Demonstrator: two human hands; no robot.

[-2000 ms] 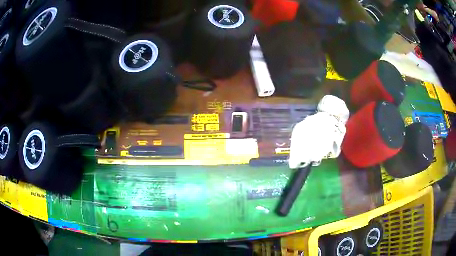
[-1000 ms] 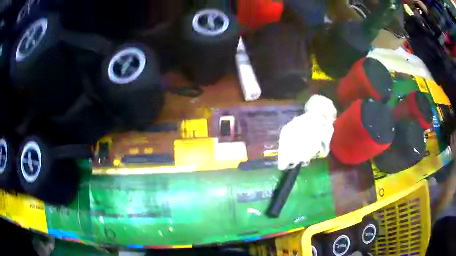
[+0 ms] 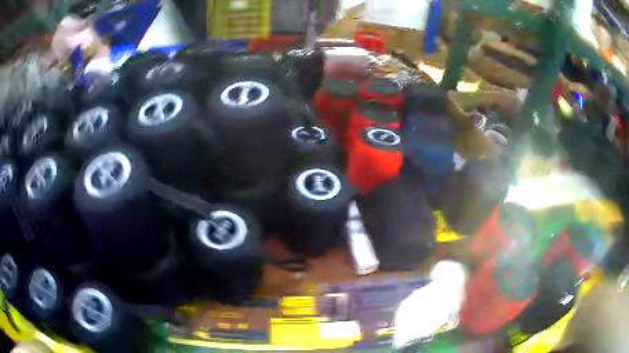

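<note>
Many black speakers (image 3: 252, 148) with white-ringed round ends stand crowded across the left and middle of the bench. A white tube (image 3: 361, 241) lies among them, its narrow end away from me. A white cloth-wrapped tool (image 3: 431, 303) lies at the lower right, its handle out of the picture. Red speakers (image 3: 498, 293) lie beside it. Neither of my hands can be made out clearly. A small pale patch shows at the bottom left edge and a blurred skin-toned shape at the lower right edge; I cannot tell whether they are my hands.
More red speakers (image 3: 372, 162) and a dull blue speaker (image 3: 431, 148) stand at the middle rear. Printed yellow and brown sheets (image 3: 296, 324) cover the front of the bench. A yellow basket (image 3: 238, 19) is behind the bench. A green post (image 3: 548, 62) rises at the right rear.
The view has tilted up, so the bench things sit lower and the rear rows and background show. The near yellow basket has left the picture. The image is more blurred at the sides.
</note>
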